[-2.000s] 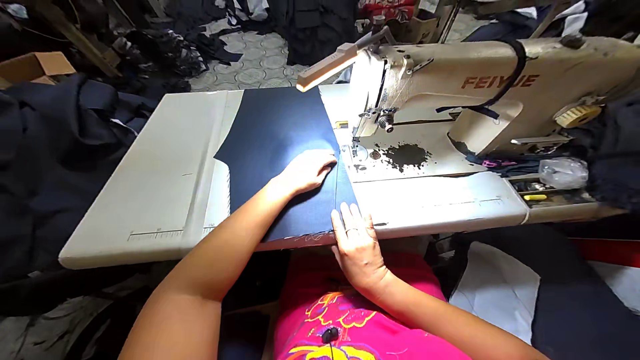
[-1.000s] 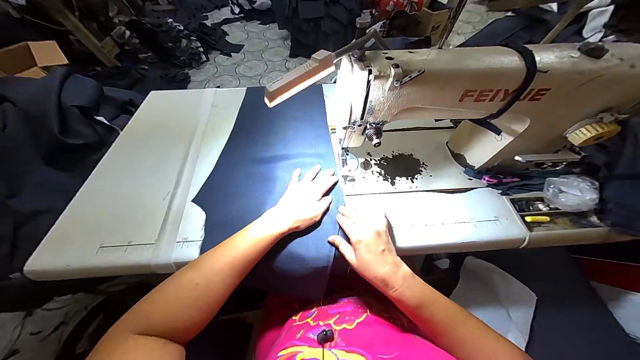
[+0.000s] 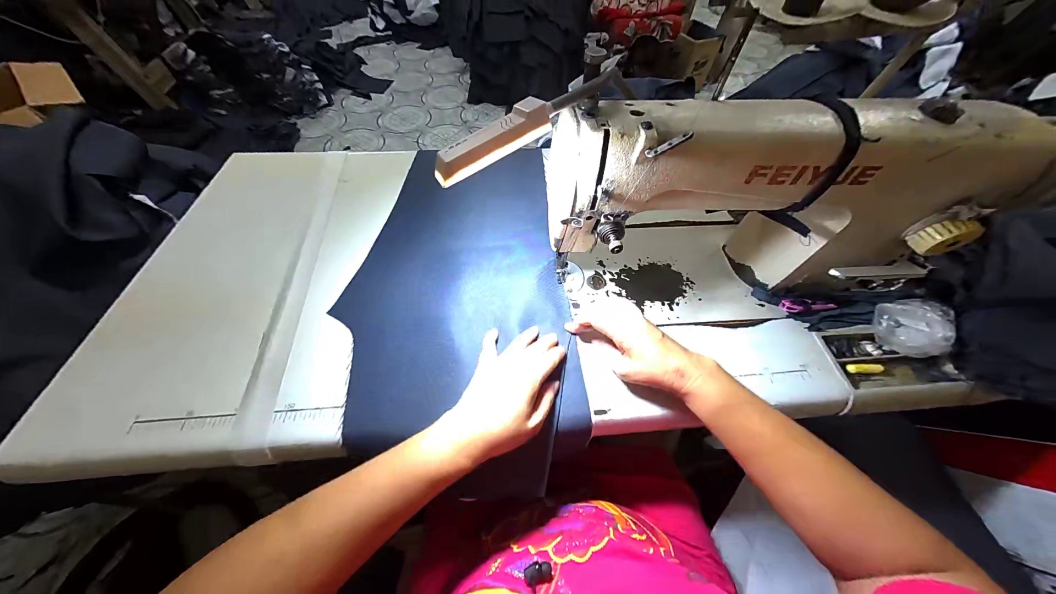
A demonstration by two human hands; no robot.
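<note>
A dark blue fabric panel [image 3: 429, 289] lies on the sewing table [image 3: 190, 330], its right edge running up to the presser foot [image 3: 563, 271] of the white Feiyue sewing machine [image 3: 701, 157]. My left hand [image 3: 507, 396] rests flat on the panel with fingers spread, left of the edge and nearer to me than the foot. At the right edge, just below the foot, my right hand [image 3: 631, 342] has thumb and index finger at the cloth; whether they pinch it cannot be told. The panel's near end hangs over the table's front edge.
A lamp [image 3: 495, 140] reaches over the panel from the machine head. Right of my right hand are a small parts tray [image 3: 891, 379], a clear plastic bag [image 3: 914, 327] and the handwheel-like yellow knob [image 3: 945, 234]. Dark cloth [image 3: 74, 231] is heaped at the left.
My right hand has moved up along the cloth's edge, closer to the presser foot. My left hand, earlier beside the edge and farther up, now lies lower on the panel with fingers spread.
</note>
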